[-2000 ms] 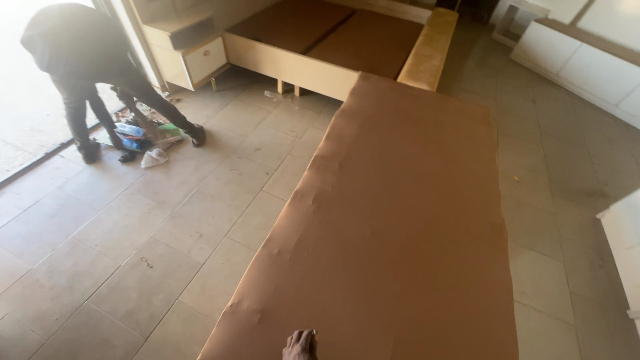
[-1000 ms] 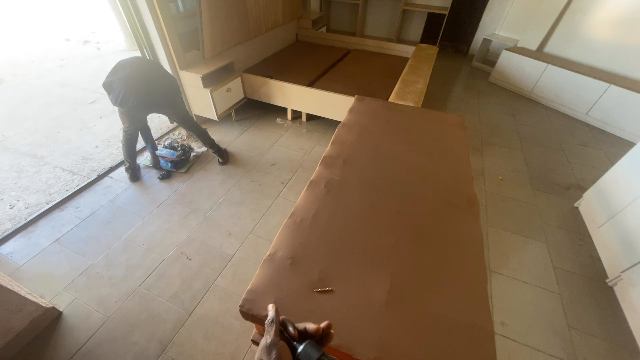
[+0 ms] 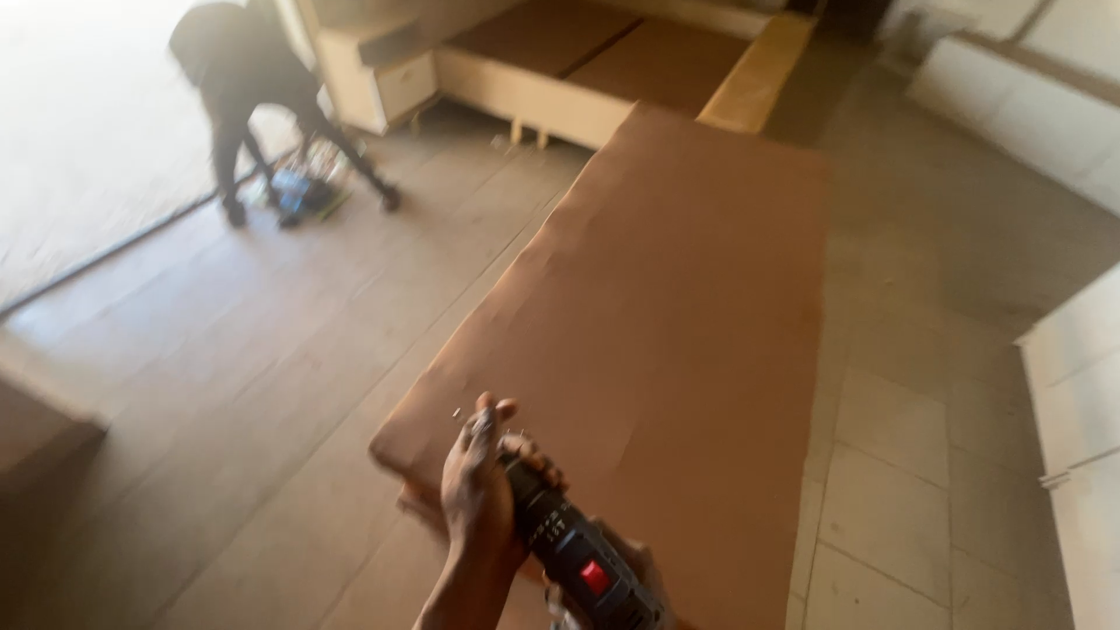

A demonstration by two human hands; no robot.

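A black cordless drill (image 3: 560, 534) with a red switch points up and away, low in the view, over the near end of a long panel covered in brown sheet (image 3: 674, 332). My left hand (image 3: 477, 490) is at the drill's front end, its palm against the chuck and fingers around it; the bit end is blurred and partly hidden. My right hand (image 3: 643, 564) holds the drill from its far side and underneath, mostly hidden behind the body. A small metallic piece (image 3: 457, 413) shows just left of my left fingertips, too blurred to name.
A bed frame (image 3: 534, 96) with brown panels inside stands beyond, beside a drawer cabinet (image 3: 407, 83). At the left a person (image 3: 254, 79) bends over a pile of items (image 3: 302, 188) on the tiled floor. White cabinets (image 3: 1081, 385) stand at the right.
Two seconds ago only one hand showed at the bottom edge. The drill then came into view with both hands at it, and now shows farther up over the panel. The bent person stays by the pile.
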